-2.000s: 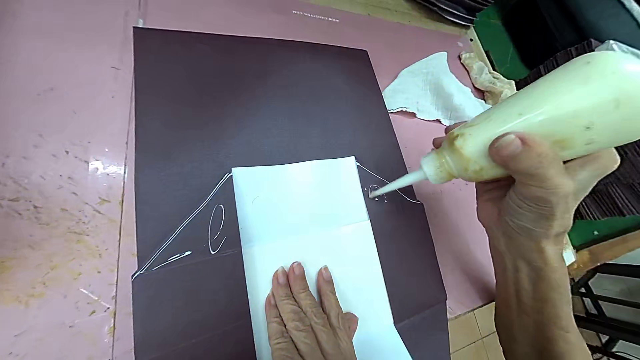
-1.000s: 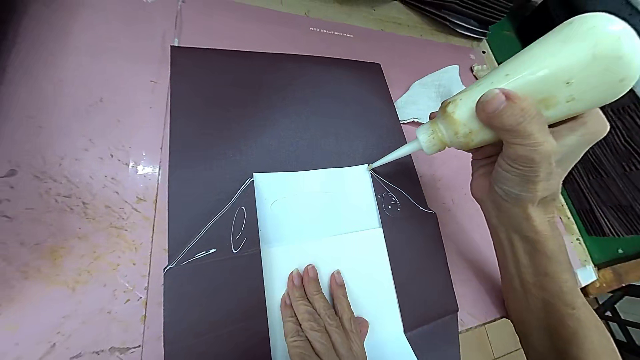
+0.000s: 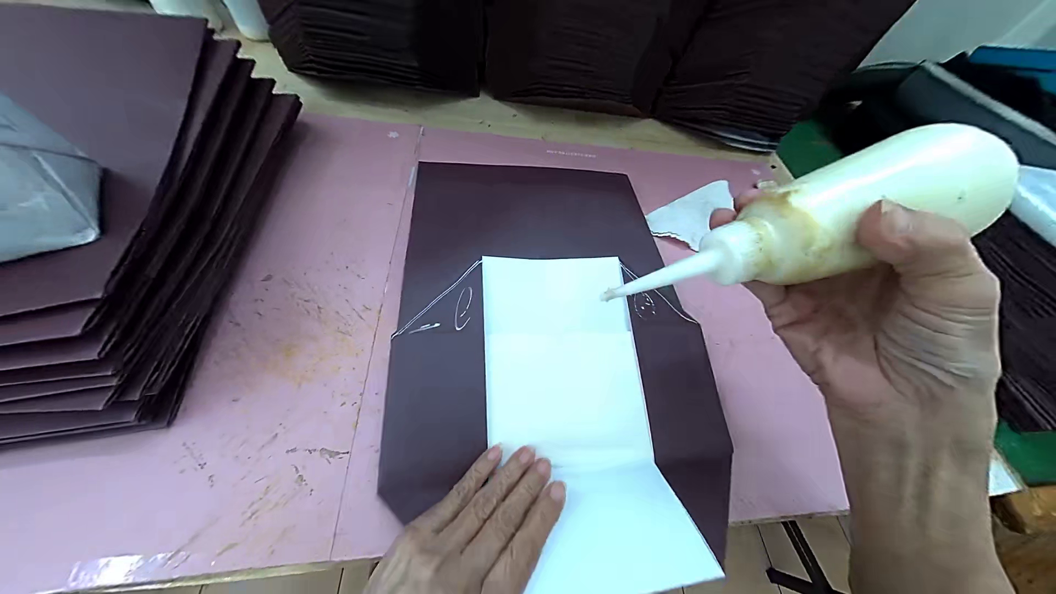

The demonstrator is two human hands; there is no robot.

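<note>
A dark purple-brown paper sheet (image 3: 528, 210) lies on a pink tabletop, with a creased white paper panel (image 3: 561, 371) down its middle. My left hand (image 3: 483, 528) rests nearly flat on the lower part of the white panel, fingers close together. In my right hand (image 3: 891, 289) is a pale plastic squeeze bottle (image 3: 899, 194) with brownish stains, tilted so its nozzle points left and down. The nozzle tip shows over the panel's upper right; whether it touches cannot be told. White glue lines (image 3: 441, 297) and loops mark the dark sheet on both sides of the panel.
A stack of folded dark paper pieces (image 3: 66, 330) stands at the left with a greyish wrapped object (image 3: 41, 181) on top. Dark stacks (image 3: 577, 49) line the back edge. A torn white scrap (image 3: 693, 214) lies right of the sheet; more dark pieces (image 3: 1023, 305) are at far right.
The nozzle, over the right-hand dark part and then at the panel's top right corner, now shows over the white panel. The view has shifted to take in more of the table and stacks.
</note>
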